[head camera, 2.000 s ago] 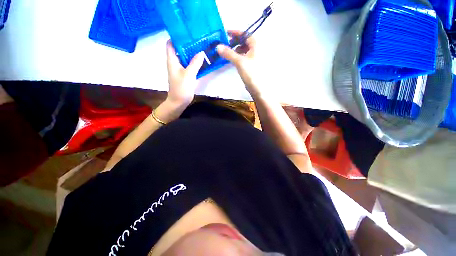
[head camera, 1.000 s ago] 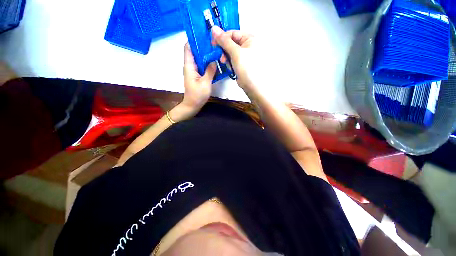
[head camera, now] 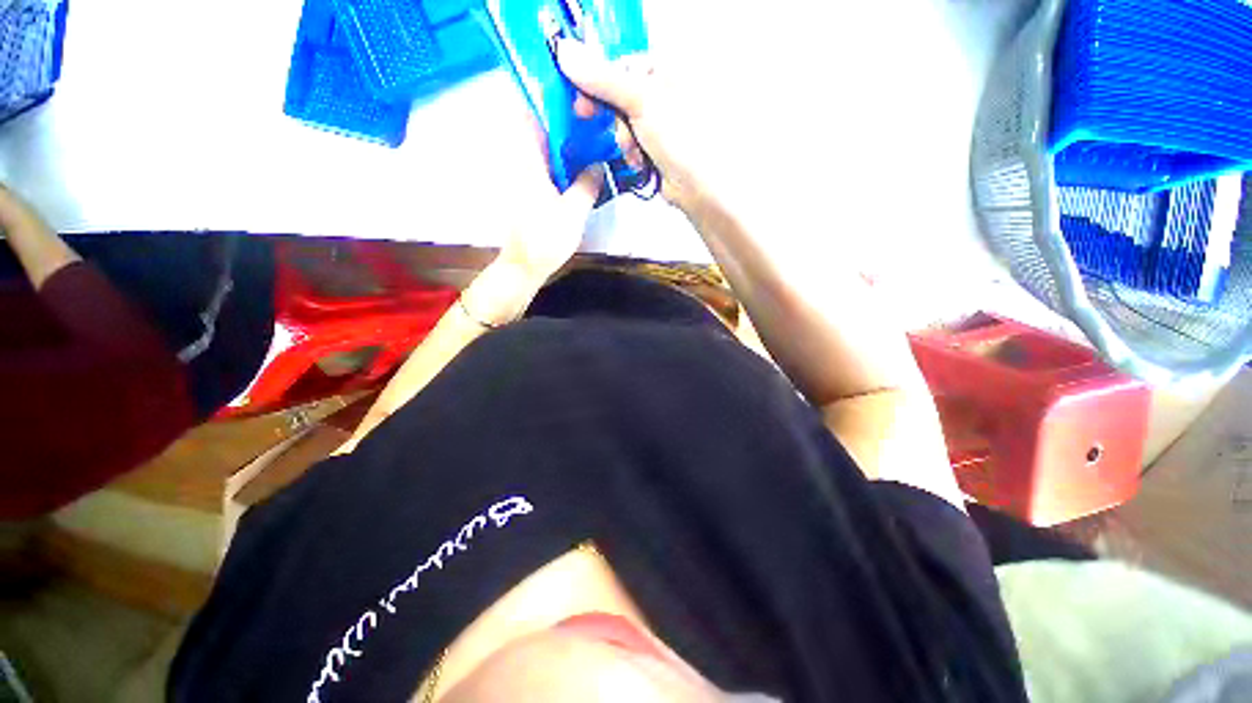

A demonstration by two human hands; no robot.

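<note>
A blue blister tray (head camera: 538, 69) is held at the top centre, tilted, its far end cut off by the picture's edge. My left hand (head camera: 556, 220) holds its near end from below; glare blurs the fingers. My right hand (head camera: 625, 103) lies over the tray, with thumb and fingers at a silver USB plug (head camera: 555, 24) near its far part. The black USB cable (head camera: 641, 181) hangs in a loop beyond the tray's near right edge, below my right hand's fingers.
Blue trays (head camera: 350, 89) lie on the white table (head camera: 810, 137) at the upper left. A grey basket (head camera: 1016, 179) with stacked blue trays and white-edged cards is at right. A red stool (head camera: 1071, 433) stands below it. A person's arm (head camera: 35, 240) shows at left.
The tray turned from its earlier position, and my right hand moved from the cable to the plug over the tray. The left person's arm came into view. The basket shifted right in the picture.
</note>
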